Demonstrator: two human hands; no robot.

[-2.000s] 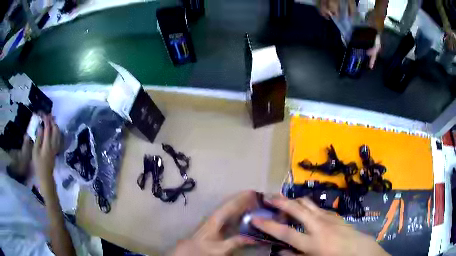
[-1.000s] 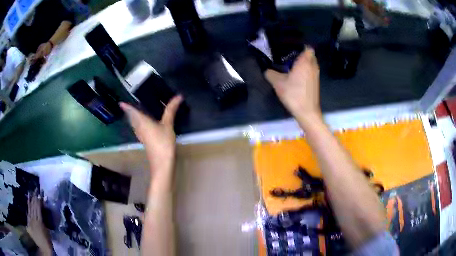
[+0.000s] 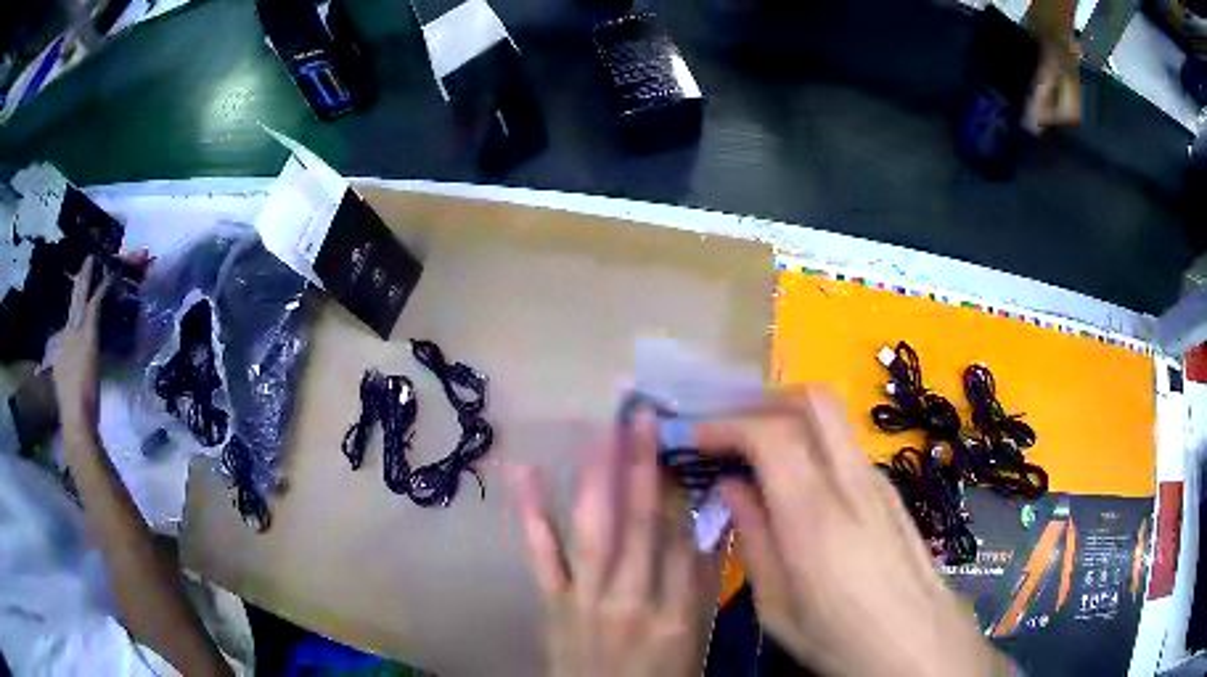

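My left hand point(image 3: 602, 569) and my right hand point(image 3: 841, 542) are close together over the front of the brown cardboard, both blurred. My right hand's fingers are closed on a black cable point(image 3: 704, 466). My left fingertips are at its left side; whether they grip it is hidden by blur. A pale, blurred item point(image 3: 691, 376) shows just above the fingers; I cannot tell what it is. More coiled black cables point(image 3: 397, 443) lie on the brown cardboard point(image 3: 569, 291) to the left, and a pile point(image 3: 937, 443) lies on the orange printed sheet point(image 3: 1072, 337) at right.
An open black carton point(image 3: 371, 271) stands on the cardboard's back left. Beside it is a clear bag point(image 3: 271, 331) with dark contents. Another person's arm point(image 3: 113, 529) is at far left. Several black cartons, one here point(image 3: 649, 86), are on the belt point(image 3: 807, 159). Another person's hand point(image 3: 1055, 93) is at back right.
A second ago both my hands reached forward over the belt, apart, near black cartons. They are now back over the cardboard, together at a cable. The view has shifted; the belt cartons appear in different places.
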